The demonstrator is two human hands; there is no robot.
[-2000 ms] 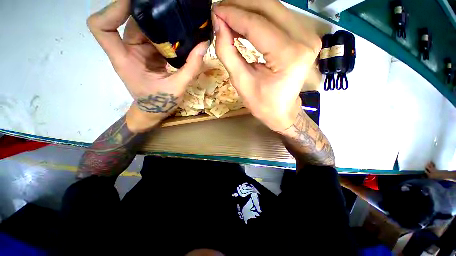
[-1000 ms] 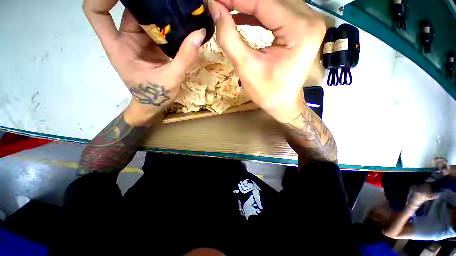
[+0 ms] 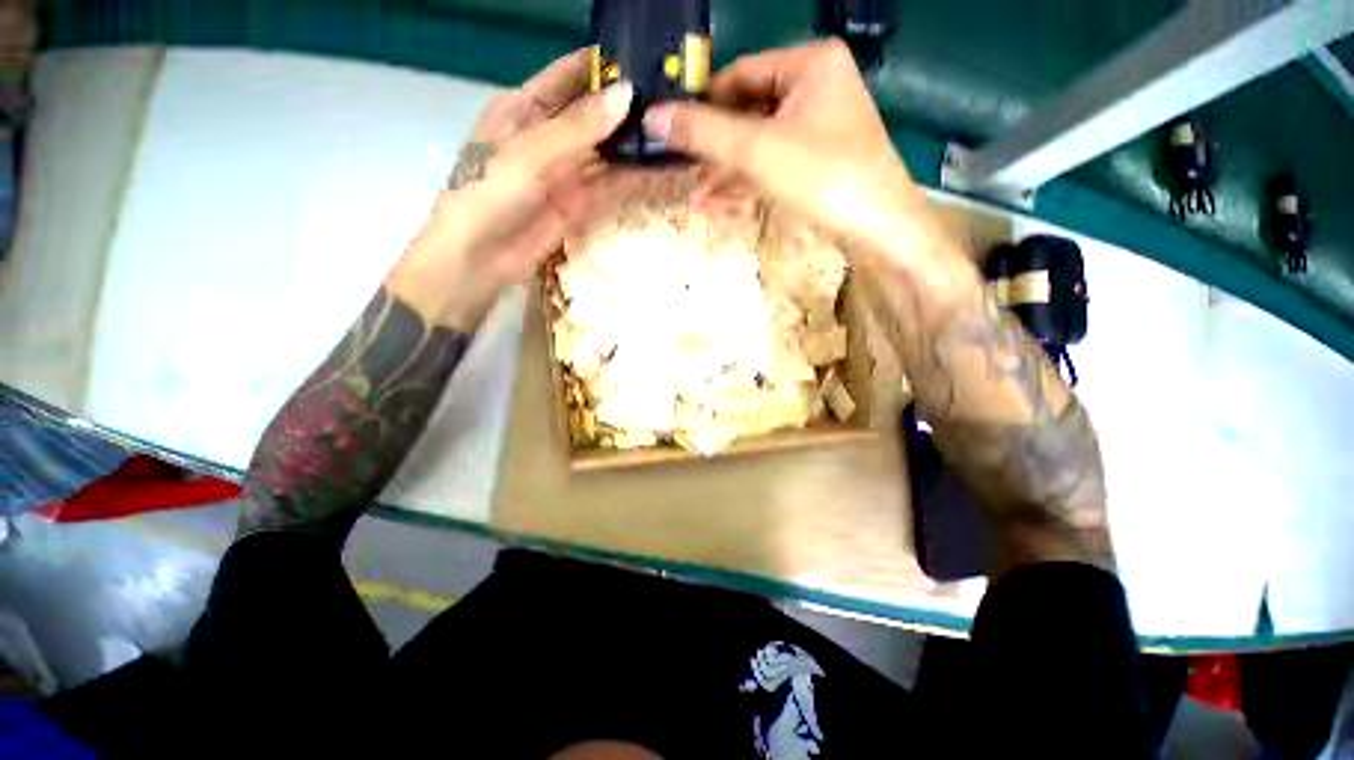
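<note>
A black product unit (image 3: pixel 648 57) with yellow-orange marks is held between both hands at the top edge, above the far side of the tray; its top is cut off by the frame. My left hand (image 3: pixel 542 164) grips its left side, with the thumb on the front. My right hand (image 3: pixel 795 134) grips its lower right side with thumb and fingers. Both hands are slightly blurred. Below them, small pale tabs (image 3: pixel 676 334) fill an open brown tray (image 3: pixel 713 450); the heap is overexposed to white in the middle. Whether a tab is between the fingers cannot be told.
Banded black units (image 3: pixel 1044 290) stand right of the tray, partly behind my right forearm. A dark phone (image 3: pixel 944 512) lies under that forearm. Cardboard (image 3: pixel 653 512) lies under the tray. A green conveyor (image 3: pixel 1099 89) with several black units and a pale metal support (image 3: pixel 1136 97) runs along the back.
The view has shifted, showing more of the tray and conveyor. Both hands have moved farther forward with the black unit, which now points more upright. The person at lower right is out of view.
</note>
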